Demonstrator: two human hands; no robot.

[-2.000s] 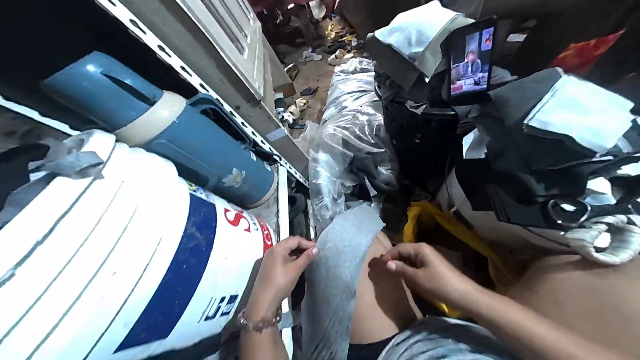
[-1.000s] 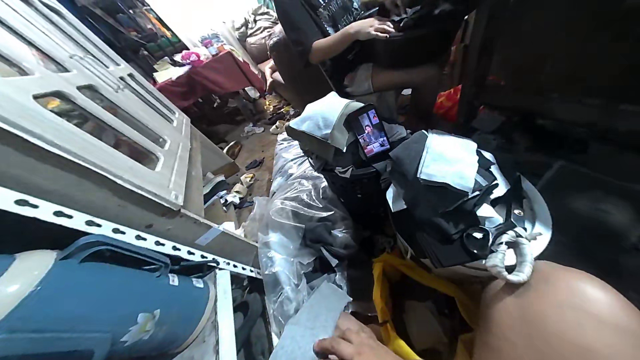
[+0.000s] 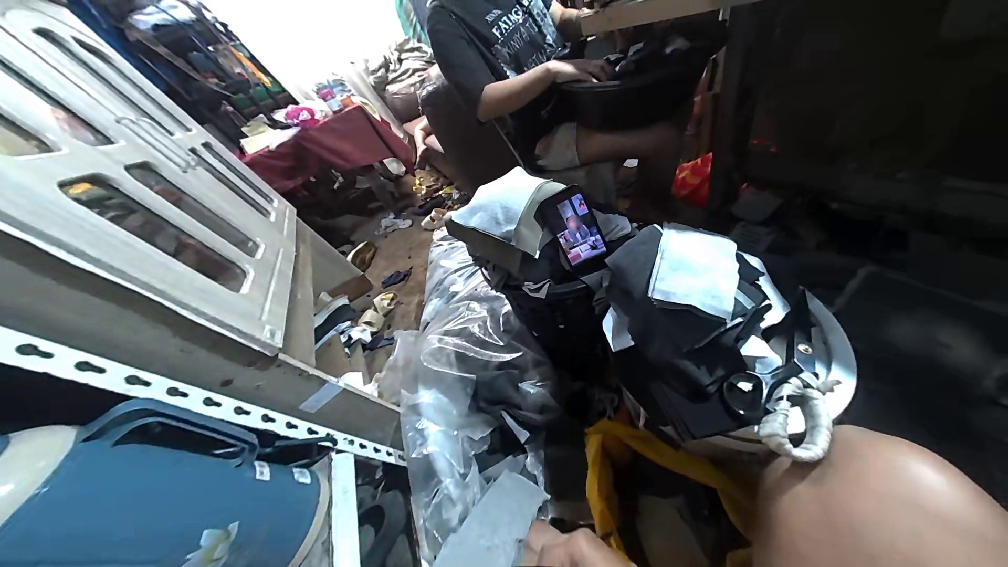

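Note:
At the bottom edge, my right hand (image 3: 573,545) touches the side of a light grey piece of fabric (image 3: 498,521); most of the hand is cut off, so its grip cannot be made out. My left hand is out of the frame. The fabric lies in front of a clear plastic bag (image 3: 453,394) with dark stuff inside. Right of the hand is a yellow bag (image 3: 602,472), open at the top. Beyond it, black and white cloth pieces (image 3: 693,276) are piled on a round container, with scissors (image 3: 744,394) whose handle is wrapped in white cloth.
A lit phone (image 3: 579,228) leans by a pale cloth stack (image 3: 504,209). At left are a blue thermos jug (image 3: 157,496), a white perforated metal rail (image 3: 197,405) and a grey cabinet (image 3: 157,173). Shoes (image 3: 372,315) lie on the floor. A seated person (image 3: 512,71) is beyond.
The view has swung up and away from my lap. My left hand, seen beside the grey fabric two seconds ago, has left the frame. The other person has come into view.

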